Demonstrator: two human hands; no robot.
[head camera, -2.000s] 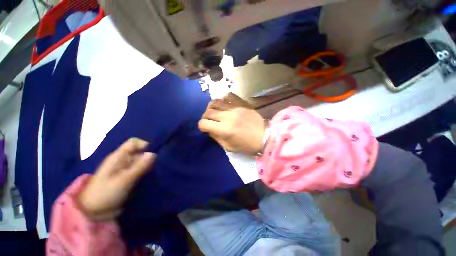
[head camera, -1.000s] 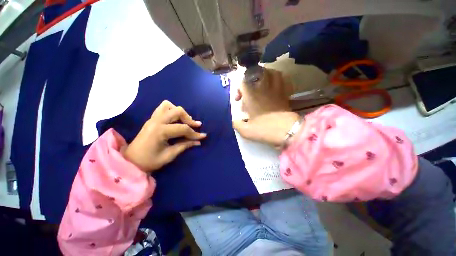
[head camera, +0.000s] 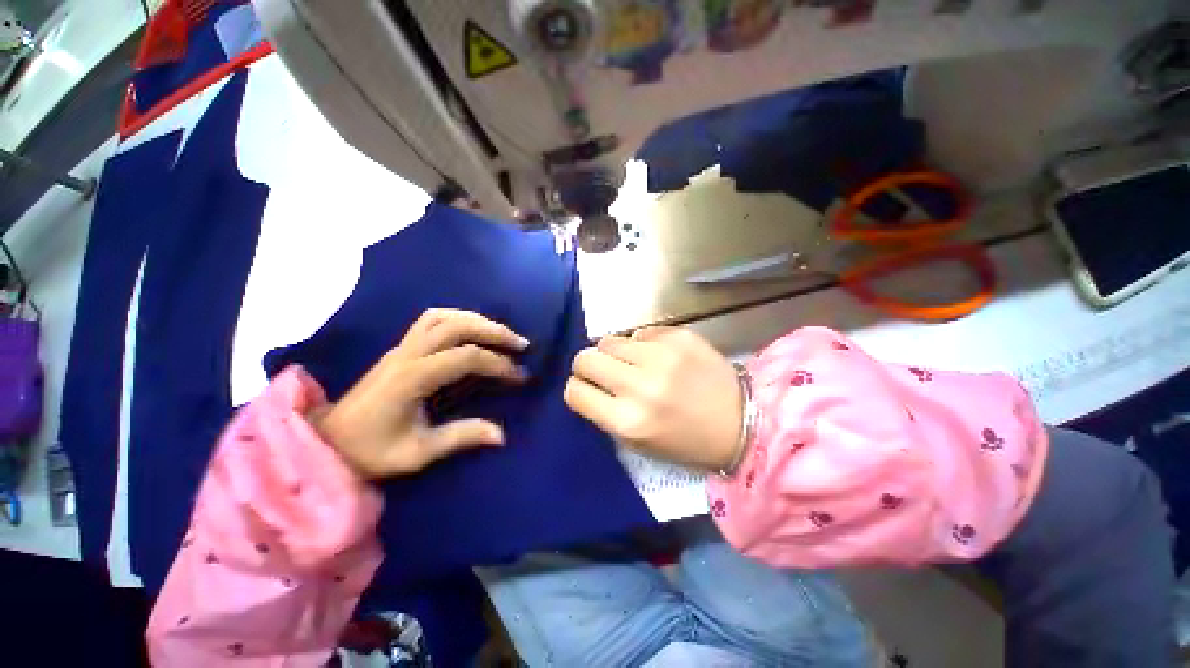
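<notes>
A navy-blue fabric panel (head camera: 522, 489) lies on the white table and hangs over the front edge towards the lap. Its upper right corner is at the lit presser foot and needle (head camera: 564, 240) of the white sewing machine (head camera: 379, 78). My left hand (head camera: 424, 392) rests on the panel with fingers spread and slightly bent, holding nothing. My right hand (head camera: 659, 395) pinches the panel's right edge just below the needle, where the cloth shows a small fold. The fingertips partly hide the edge.
Orange-handled shears (head camera: 920, 281) and a slim silver tool (head camera: 744, 269) lie right of the needle. A smartphone (head camera: 1125, 228) is farther right. Dark cloth (head camera: 796, 137) lies behind the machine arm. More navy pieces (head camera: 196, 313) lie left, near a red basket (head camera: 196, 85) and a purple object (head camera: 18, 372).
My right hand has come from beside the needle down to the panel's right edge and taken hold of it. My left hand has opened wider and moved slightly down.
</notes>
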